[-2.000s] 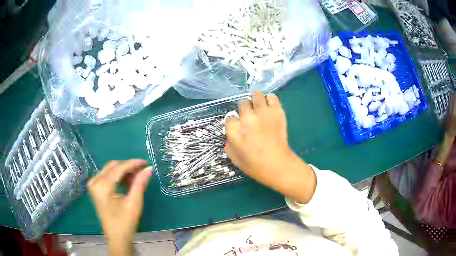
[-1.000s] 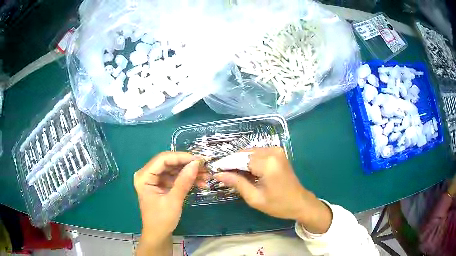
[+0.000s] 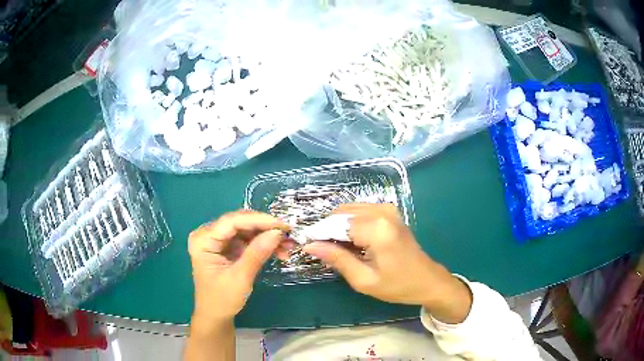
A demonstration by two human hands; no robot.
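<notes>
My left hand (image 3: 229,257) and my right hand (image 3: 385,254) meet over the clear rod box (image 3: 402,185), which holds many slim metal rods (image 3: 303,200). My right hand is closed around a white tapered piece (image 3: 328,229) that points left. My left fingertips pinch something small at its tip, seemingly the end of a rod; the fingers hide most of it.
A clear blister tray (image 3: 92,218) with two rows of pieces lies left. Behind are a bag of caps (image 3: 205,106) and a bag of sticks (image 3: 399,84). A blue tray (image 3: 565,155) of white pieces and a labelled clear lid (image 3: 540,49) lie right.
From apart, my hands have come together over the rod box, my left moving right and my right pulling back with the white piece. Over the last second they have barely moved.
</notes>
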